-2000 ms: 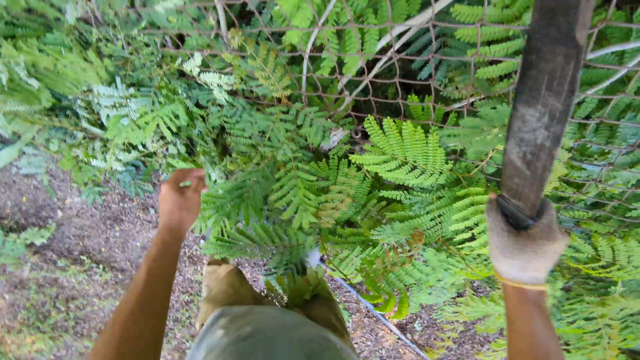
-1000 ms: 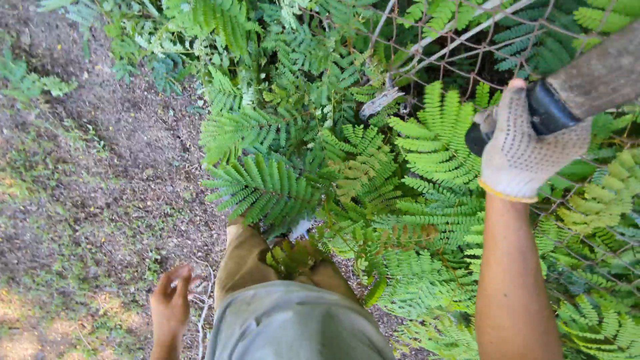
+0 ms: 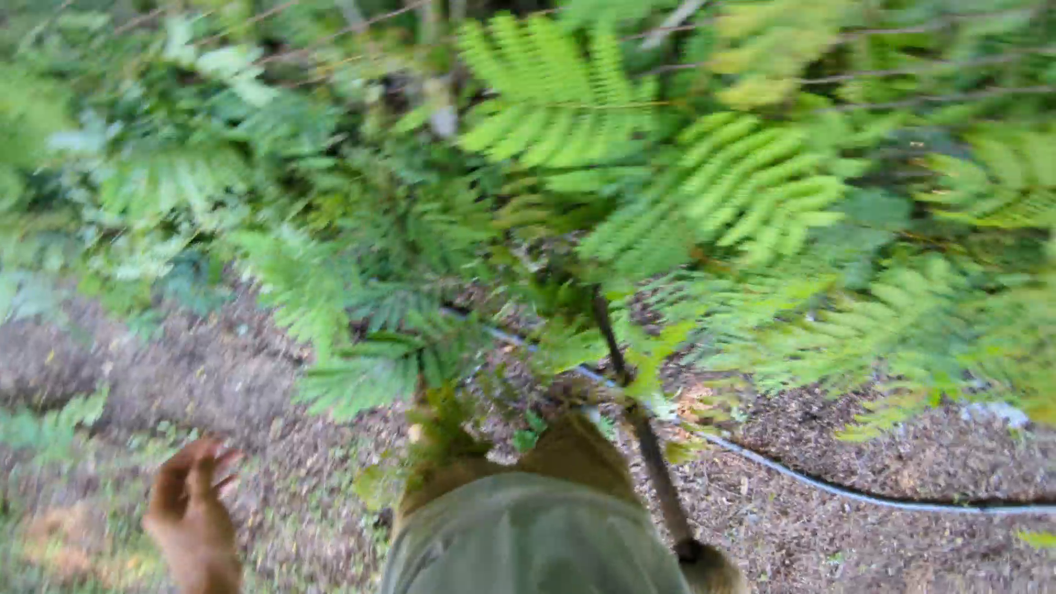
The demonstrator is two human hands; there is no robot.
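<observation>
My left hand, bare and with its fingers loosely curled, hangs over the ground at the lower left and holds nothing. At the bottom, right of my body, my right hand in a knit glove is mostly cut off by the frame edge. It grips a long blade, likely a machete, whose thin dark edge-on shape points up and slightly left into the foliage. Feathery green compound leaves spread across the upper half, some hanging close in front of my legs. The view is blurred.
Wire fence strands run behind the leaves at the upper right. A thin grey hose or pipe lies across the ground from the centre to the right edge. Bare soil with litter and small weeds lies at the lower left.
My right hand has come down from the upper right to beside my body, and the blade now points into the leaves. The view has turned.
</observation>
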